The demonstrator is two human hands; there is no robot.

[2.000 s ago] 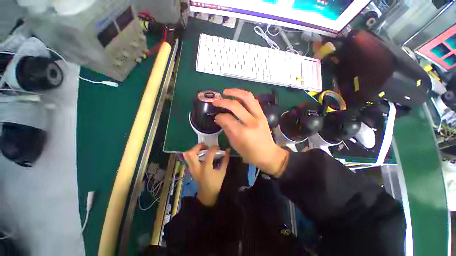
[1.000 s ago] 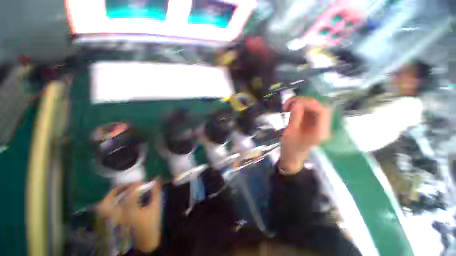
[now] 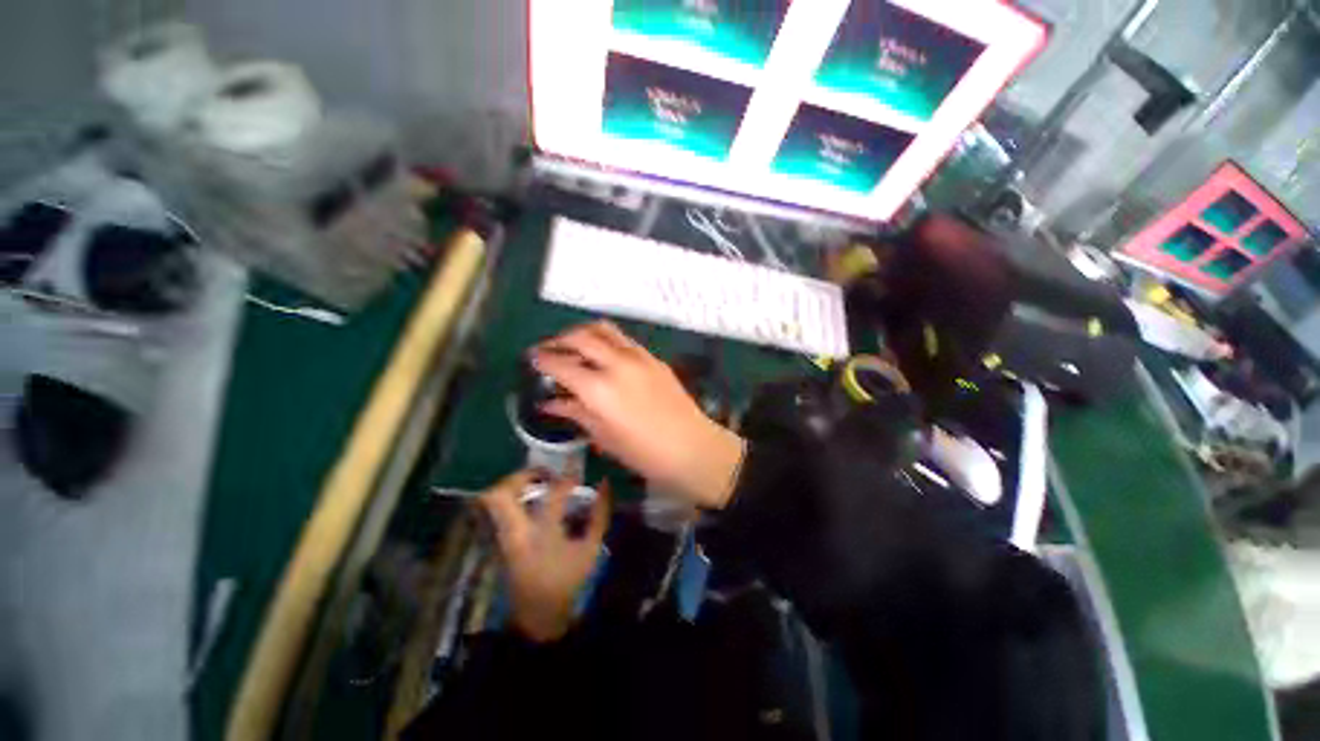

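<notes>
A security camera [image 3: 555, 458] with a glossy black ball head and white bracket sits at the front left of the green mat. My right hand [image 3: 630, 413] lies over the top of the black ball with its fingers bent around it, hiding most of it. My left hand [image 3: 543, 557] holds the flat white end of the bracket at the mat's front edge, with thumb and fingers on either side. More dark camera heads stand to the right, mostly hidden by my right hand and sleeve. The picture is somewhat blurred.
A white keyboard [image 3: 695, 290] and a monitor [image 3: 767, 109] are behind. Yellow tape [image 3: 874, 379], a white mouse [image 3: 963, 466] and a large black object are right. A yellow tube [image 3: 355, 471] runs along the left. Black camera heads [image 3: 73, 434] lie far left.
My right hand was on the camera, then raised away to the right, and is now back over its ball head. My left hand stays on the bracket. The view has swung about.
</notes>
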